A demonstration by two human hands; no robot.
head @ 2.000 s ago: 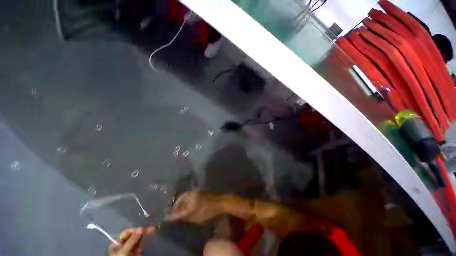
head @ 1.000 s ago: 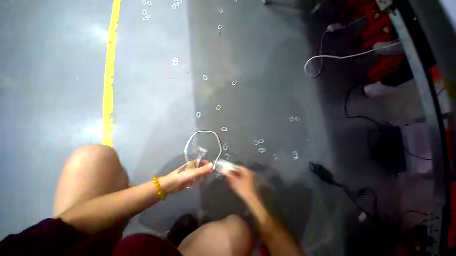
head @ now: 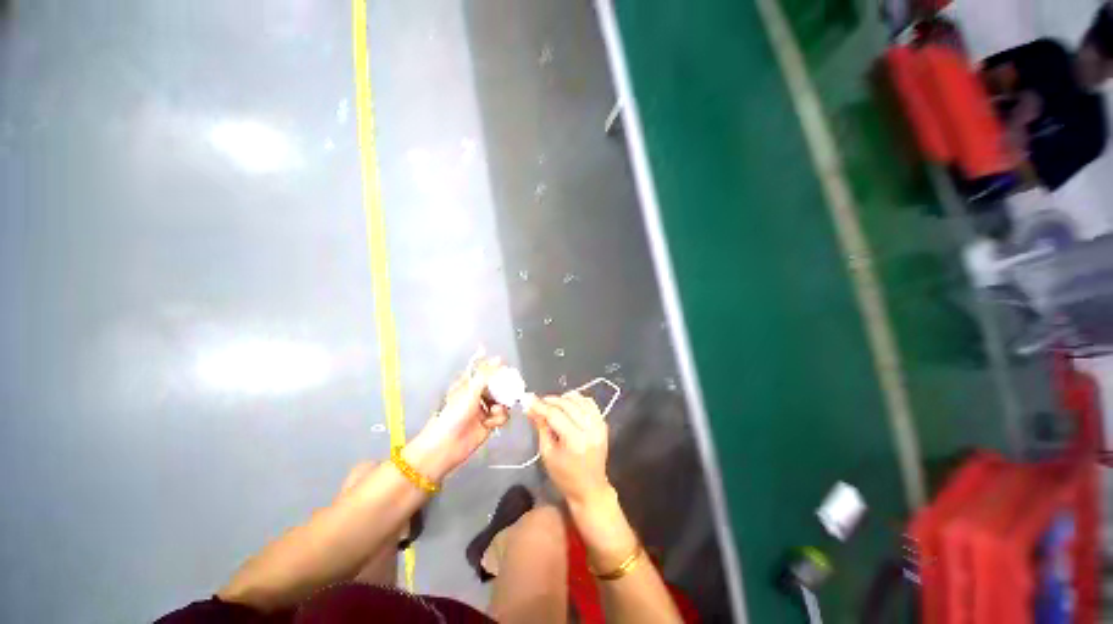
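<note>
A small white round-looking piece (head: 507, 388) is between my hands, over the floor. A thin white cord (head: 602, 385) loops out beside my right hand and shows again below between the hands. My left hand (head: 474, 399), with a yellow bracelet at the wrist, is closed on the white piece. My right hand (head: 570, 429) pinches the cord's end against the white piece. The piece is small and blurred, so I cannot tell exactly what it is.
The green bench (head: 732, 244) with a pale edge runs along my right. Stacked red trays (head: 995, 536), a small white card (head: 841, 510) and a dark tool with a yellow-green end (head: 808, 568) lie on it. A person (head: 1047, 104) sits across. A yellow line (head: 380, 268) crosses the grey floor.
The view has swung, so the green bench now shows at the right. My hands have come together at the white piece; the cord loop has moved from above my hands to beside my right hand.
</note>
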